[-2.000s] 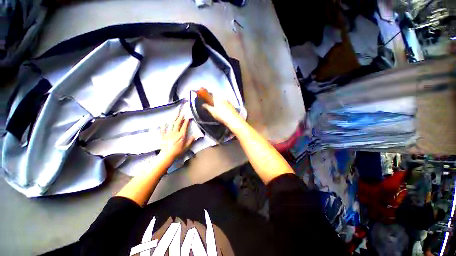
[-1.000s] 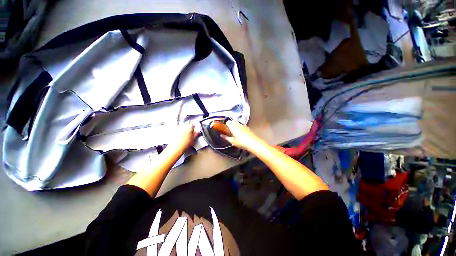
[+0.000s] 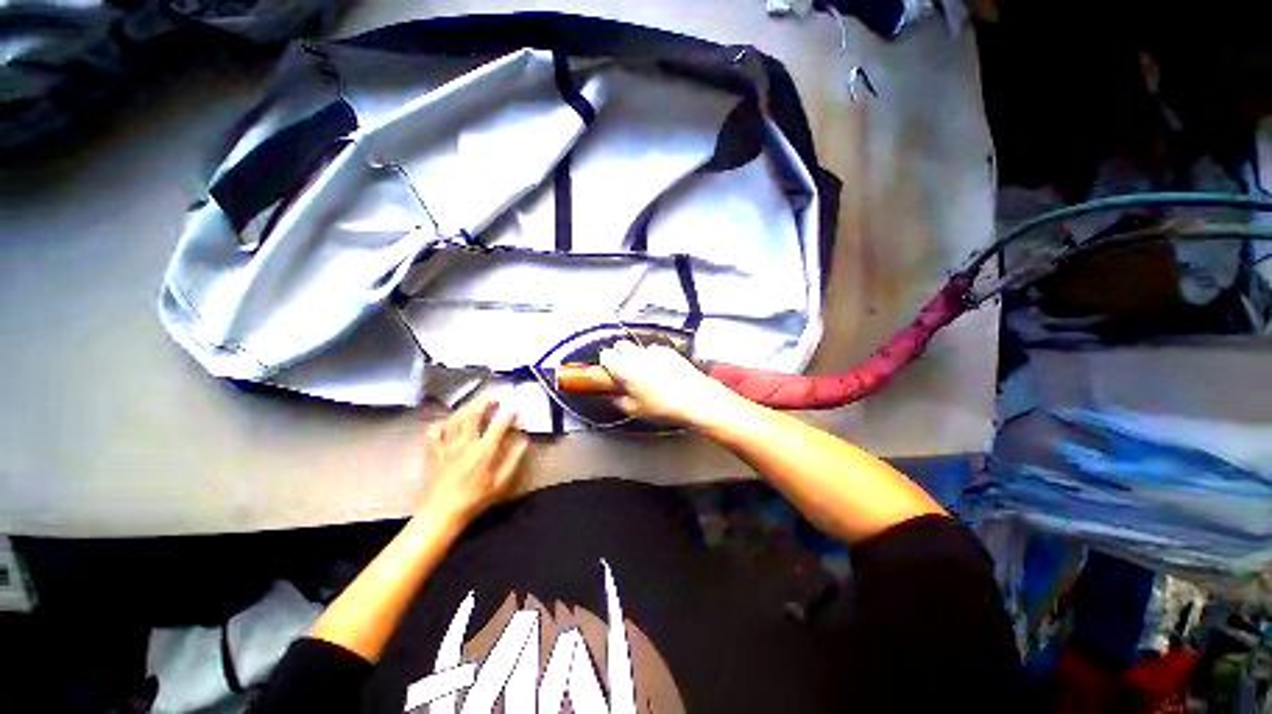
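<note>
A floppy garment piece, pale inside with black edges and strips, lies spread on the pressing table. My right hand is closed around the orange-brown handle of a steam iron. The iron rests on the garment's near edge, its pointed tip towards the left. My left hand lies flat with fingers spread on the near edge of the cloth, just left of the iron's tip. The sole and the cloth beneath the iron are hidden.
A pink-red hose sleeve runs right from the iron into thin blue-green and grey lines. A dark grey cloth heap lies at the far left. Scraps lie at the far edge. Stacked pale blue material stands at the right.
The view has turned, so table and garment appear further right. The iron now points left at the garment's near edge. My left hand has moved to that edge and flattened out.
</note>
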